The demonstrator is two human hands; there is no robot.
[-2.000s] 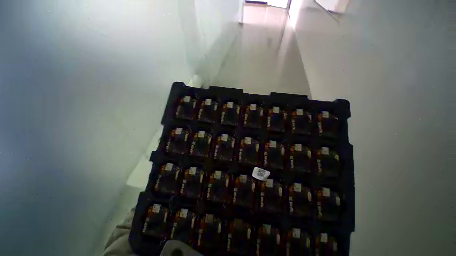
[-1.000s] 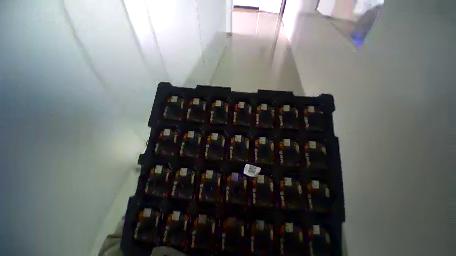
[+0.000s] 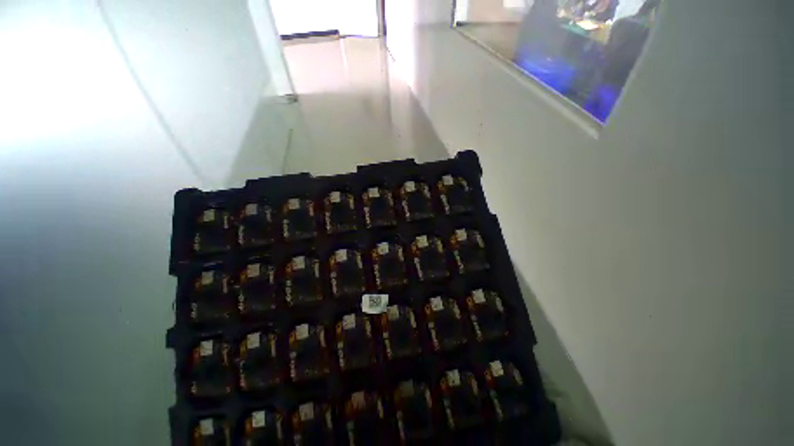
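A black component tray is in front of me at the lower middle, its near edge cut off by the bottom of the picture. Its pockets hold small dark modules with pale tops and orange-copper edges, in rows. A small white tray label with a dark code lies near the middle. Neither of my hands shows. A pale, blurred patch, perhaps a sleeve, lies at the tray's lower right corner. Whether more trays lie under this one is hidden.
A corridor floor runs ahead to a bright doorway. A pale wall stands on the left. The right wall has a window with a blue-lit room behind it.
The tray has shifted left in view and is turned anticlockwise. The doorway has moved left, and more of the right window shows. The sleeve at the tray's lower left is out of view.
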